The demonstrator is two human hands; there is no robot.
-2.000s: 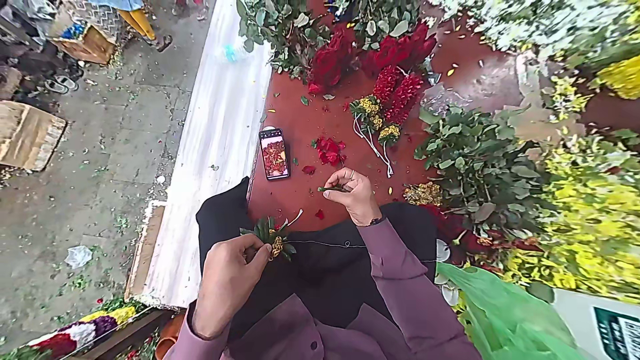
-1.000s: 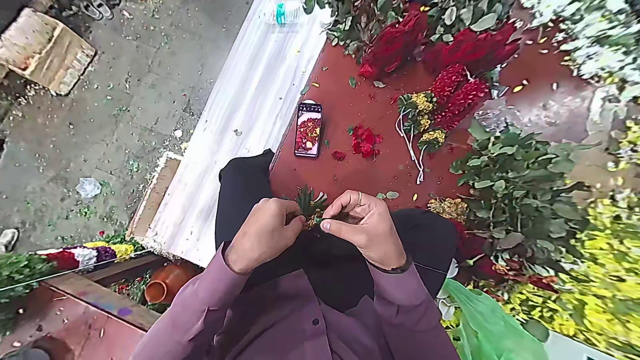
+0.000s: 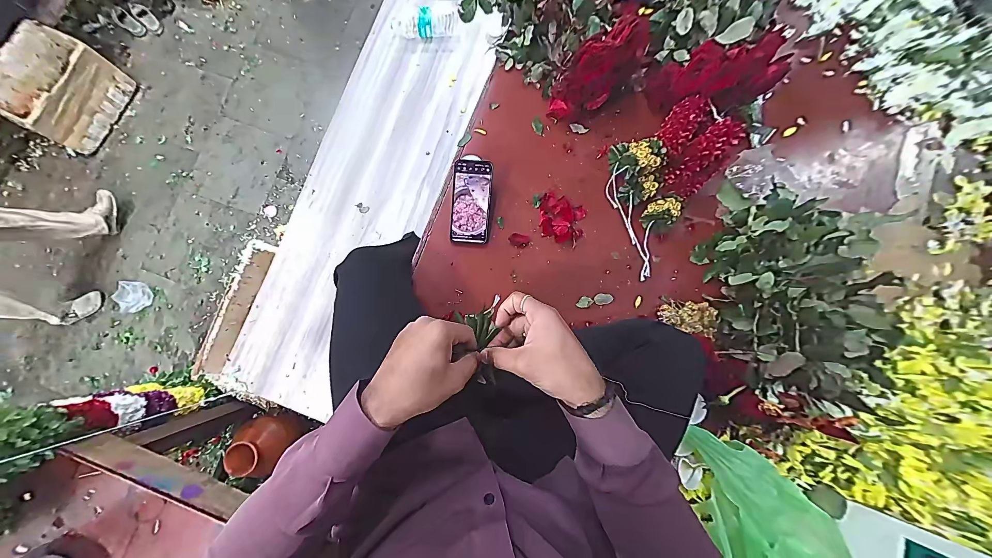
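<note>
My left hand (image 3: 425,364) pinches a small bunch of green leaves (image 3: 482,329) above my lap. Against its right side, the thumb and fingers of my right hand (image 3: 542,349) close on the same bunch; the fingertips of both hands nearly meet. A thin thread (image 3: 647,407) runs from beside my right wrist across my thigh. Beyond my hands, red petals (image 3: 559,218) lie on the red surface next to a phone (image 3: 471,201) with a lit screen. Farther right are small yellow flower bunches (image 3: 647,159) with white strings (image 3: 629,225), touching red flower strands (image 3: 701,143).
Leafy stems (image 3: 798,287) and yellow-green foliage (image 3: 914,418) stand at the right, with a green plastic bag (image 3: 767,496) below. A white board (image 3: 349,163) runs along the left. A clay pot (image 3: 263,446) lies lower left. A person's feet (image 3: 97,213) show on the ground.
My right hand, earlier apart on the right, has come to my left hand at the leaf bunch. A person's legs have appeared at the left. The view has shifted.
</note>
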